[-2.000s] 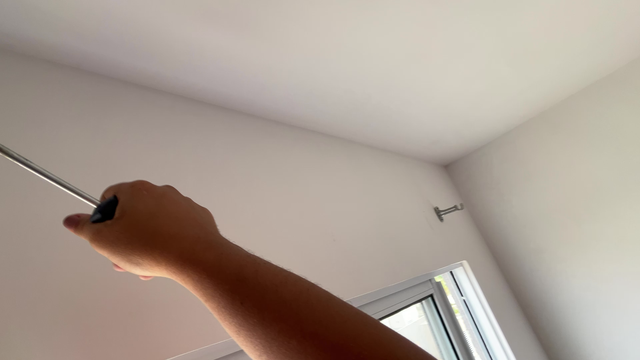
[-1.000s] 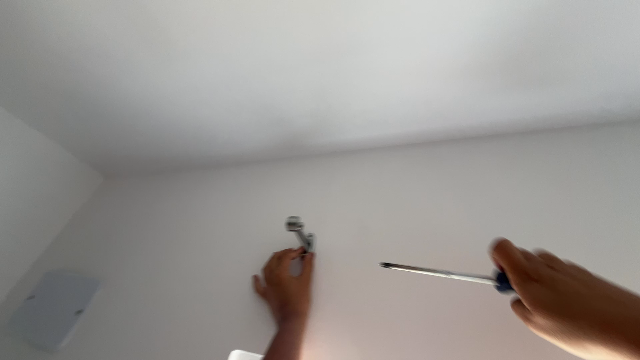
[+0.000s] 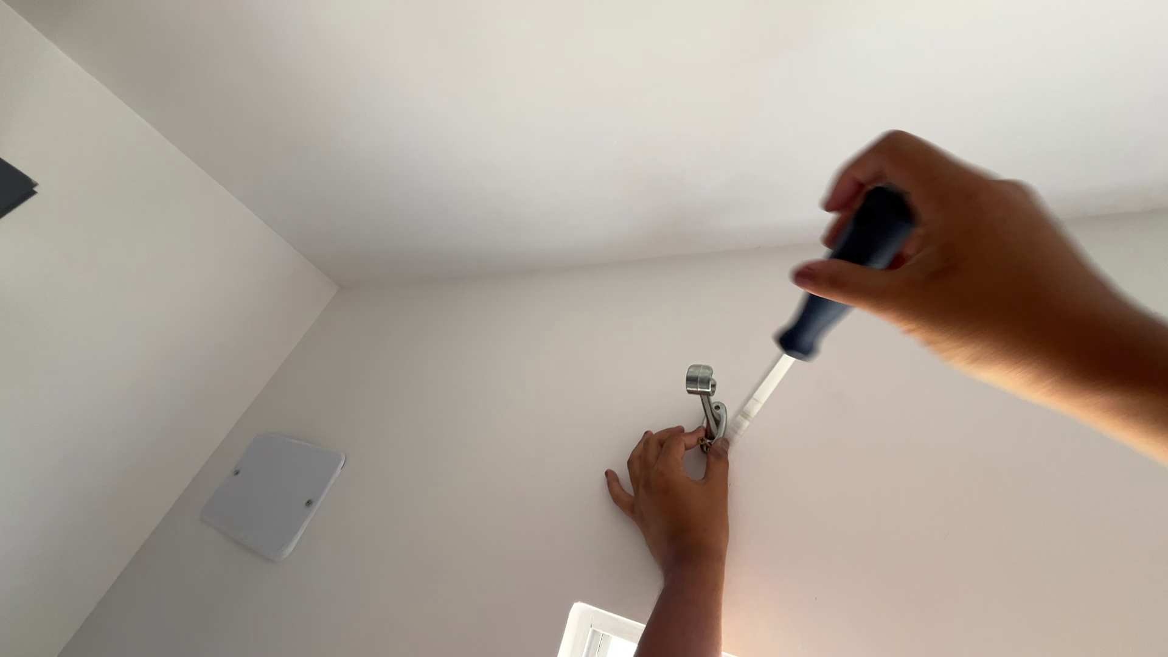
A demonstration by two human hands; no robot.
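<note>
A metal curtain rod bracket [image 3: 714, 412] is against the white wall, its round end sticking up and to the left. My left hand [image 3: 680, 497] pinches the lower part of its base between thumb and fingers; a small piece at the fingertips is too small to name. My right hand [image 3: 958, 246] grips the dark blue handle of a screwdriver [image 3: 835, 278], which slants down to the left. The screwdriver's shaft reaches close to the bracket base and my left thumb; its tip is blurred, so contact cannot be told.
A white cover plate [image 3: 274, 495] with two screws is on the wall at the lower left. The top corner of a white window frame [image 3: 584, 630] shows below my left forearm. A dark object [image 3: 14, 187] juts in at the left edge. The ceiling slopes across above.
Compared with one second ago, my right hand has brought the screwdriver up to the bracket and tilted it steeply. My left hand stays at the bracket. The view has swung widely since two seconds ago.
</note>
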